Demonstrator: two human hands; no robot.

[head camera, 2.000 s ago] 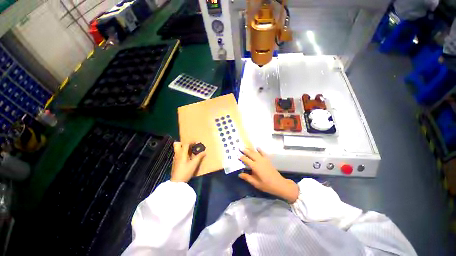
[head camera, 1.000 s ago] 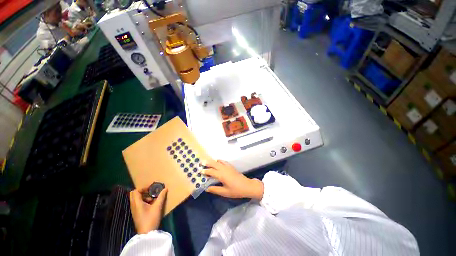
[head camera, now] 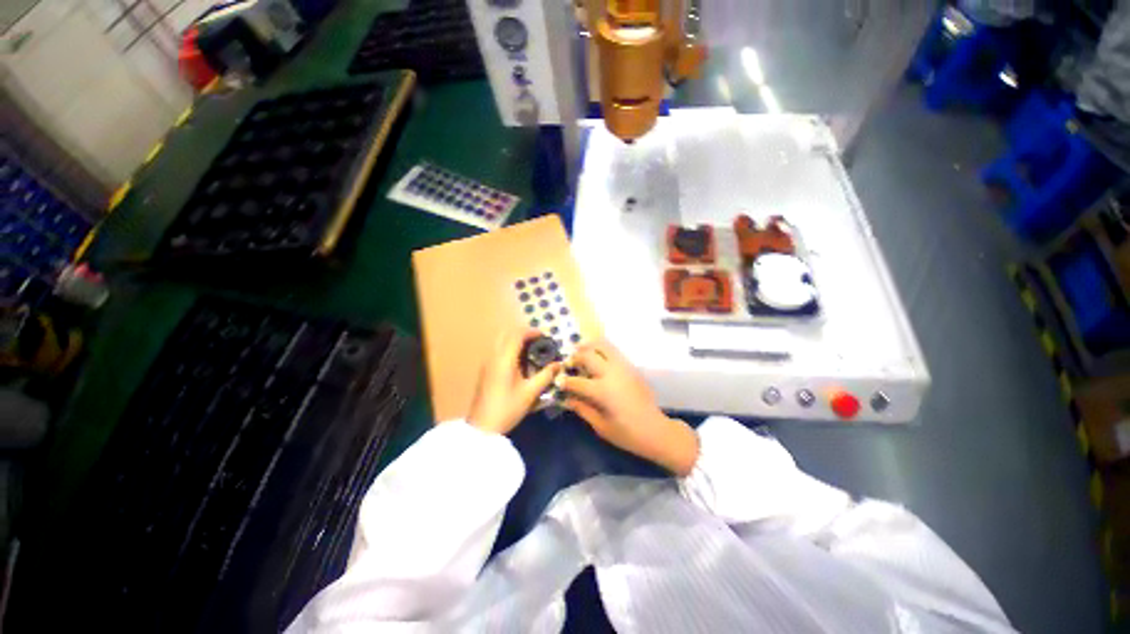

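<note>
A small round black housing [head camera: 542, 356] is held in the fingertips of my left hand [head camera: 506, 386], above the lower right part of the tan pad [head camera: 477, 303]. My right hand [head camera: 607, 394] is close beside it, its thumb and fingertips together at the housing's right side. Whether a small part is between those fingertips is too small to tell. A white die-cut adhesive sheet with rows of black dots [head camera: 540, 297] lies on the pad. Its lower part is hidden by the hands and housing.
Right: white machine bed [head camera: 744, 377], red-brown nests [head camera: 699, 291], round white disc [head camera: 783, 282] and red button [head camera: 844, 404]. A gold dispensing head [head camera: 630, 77] hangs above. A second dotted sheet [head camera: 454, 196] lies beyond the pad. Black trays [head camera: 279, 173] stand left, with another stack [head camera: 236, 434] nearer.
My left hand has brought the housing right, over the dotted sheet. My right hand has come off the sheet and met it. The camera view has also shifted.
</note>
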